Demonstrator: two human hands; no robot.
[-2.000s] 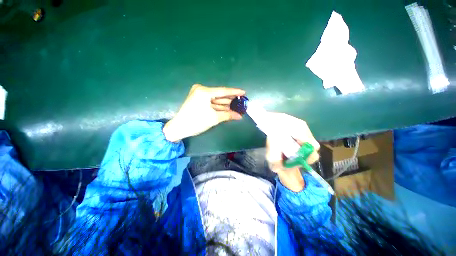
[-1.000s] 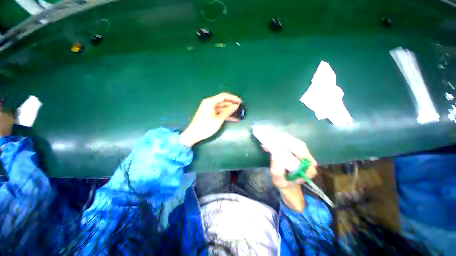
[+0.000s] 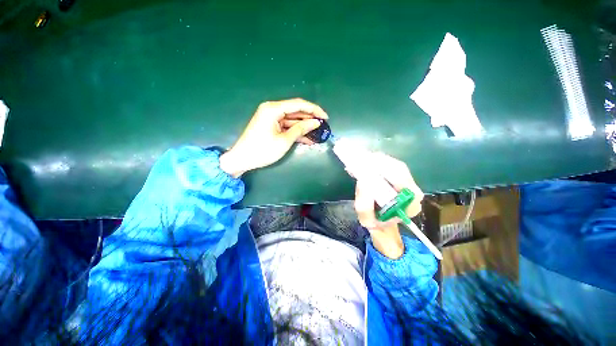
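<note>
My left hand (image 3: 273, 135) pinches a small black round part (image 3: 319, 131) between thumb and fingers above the green belt. My right hand (image 3: 385, 186) is closed around a whitish glue syringe (image 3: 346, 157), its narrow front end pointing up-left at the part. The tip is at or very near the part's right edge; whether it touches cannot be told. A bright green cap (image 3: 396, 205) sits at the syringe's rear, and a pale air hose (image 3: 424, 238) trails from it to the lower right. Much of the syringe is hidden by my fingers and washed out by glare.
White tissue (image 3: 449, 88) lies on the green belt (image 3: 169, 81) right of my hands. A ribbed white strip stack (image 3: 571, 84) lies farther right, with shiny bits at the edge. A gold part (image 3: 42, 19) is far left. An open cardboard box (image 3: 500, 223) stands below right. Blue sleeves flank both sides.
The view dipped, so the far belt rail and several parts left the picture. The syringe tip, apart from the black part one second ago, is now back close to it.
</note>
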